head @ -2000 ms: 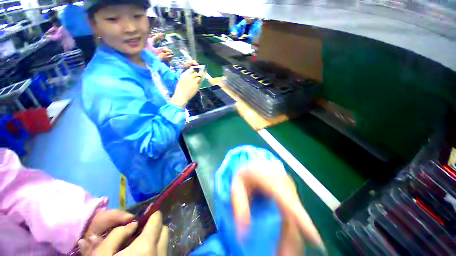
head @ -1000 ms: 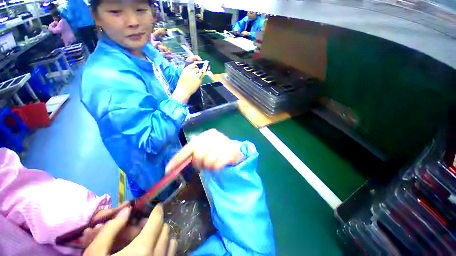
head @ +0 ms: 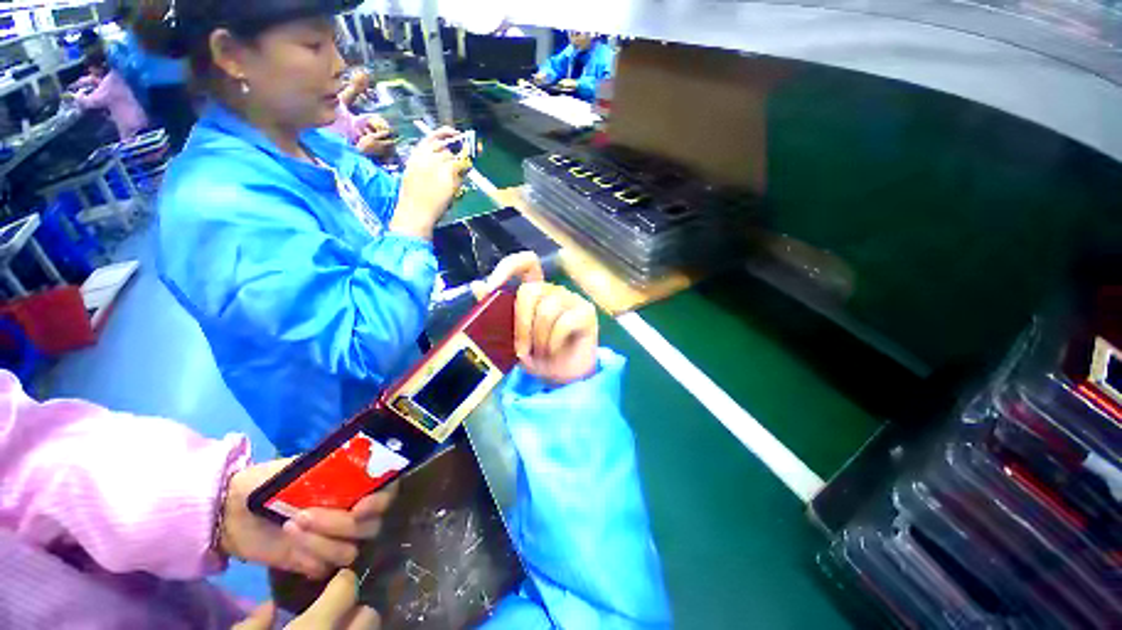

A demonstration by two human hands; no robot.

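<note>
A red and black device (head: 330, 478) with a gold-framed dark window is tilted up to the right in front of me. My right hand (head: 560, 330), in a blue sleeve, grips its upper red end. A hand in a pink sleeve (head: 302, 523) holds the lower end. Fingers of a further hand (head: 330, 606) show at the bottom edge, apart from the device; they seem to belong to the person in pink. I see no hand that is clearly my left.
A person in blue (head: 271, 259) stands ahead, holding a small item. A tray stack (head: 615, 215) rests on a brown board (head: 603, 281). Another stack (head: 984, 523) is at right on the green bench (head: 726, 529). A box (head: 474, 572) holds crumpled clear plastic.
My right hand has come up from the bench side and taken the device's upper end. The device has turned from edge-on to show its face. The person ahead now looks at their hands.
</note>
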